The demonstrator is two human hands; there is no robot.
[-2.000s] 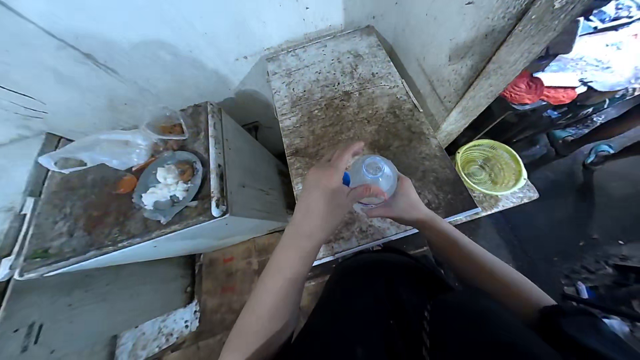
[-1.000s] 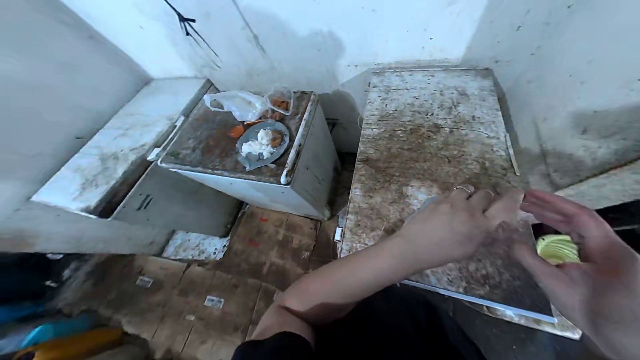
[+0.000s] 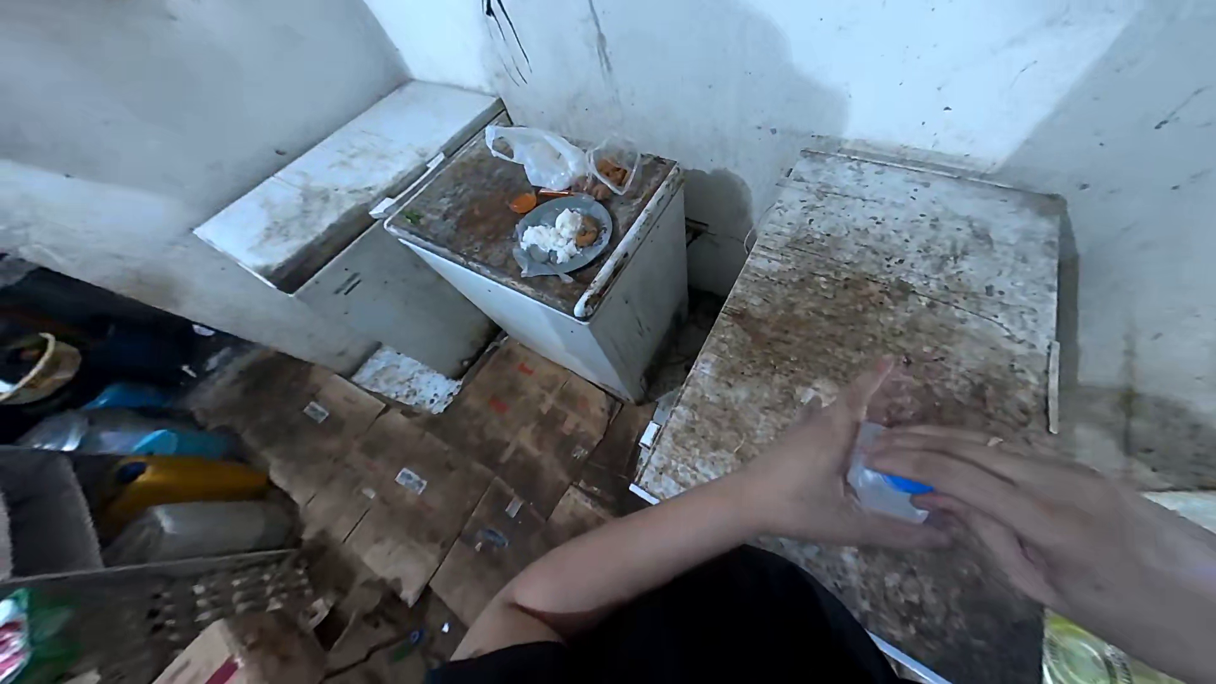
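Over the near part of a stained chest lid (image 3: 883, 275), my left hand (image 3: 817, 475) cups a small translucent plastic container (image 3: 872, 475), its thumb pointing up and away. My right hand (image 3: 1016, 503) lies across the container, fingers over it and against a blue part (image 3: 907, 484) that looks like a cap. The fingers hide much of the container. To the left, on a smaller rusty-topped white cabinet (image 3: 636, 275), a grey plate (image 3: 598, 214) holds white rice (image 3: 560, 237) and a brown piece of food. Beside it are an orange spoon (image 3: 522, 202) and clear plastic bags (image 3: 541, 157), one with brown food.
A white chest freezer (image 3: 332, 180) stands far left against the wall. Flattened cardboard (image 3: 408, 475) covers the floor. At lower left are a box holding a yellow plastic container (image 3: 180, 484), and egg trays (image 3: 228, 594). A yellow-green basket (image 3: 1083, 655) shows at lower right.
The view has swung left. Two seconds ago both hands held a clear container upright over the chest lid; now my right hand lies across it. My hands are closer together than one second ago.
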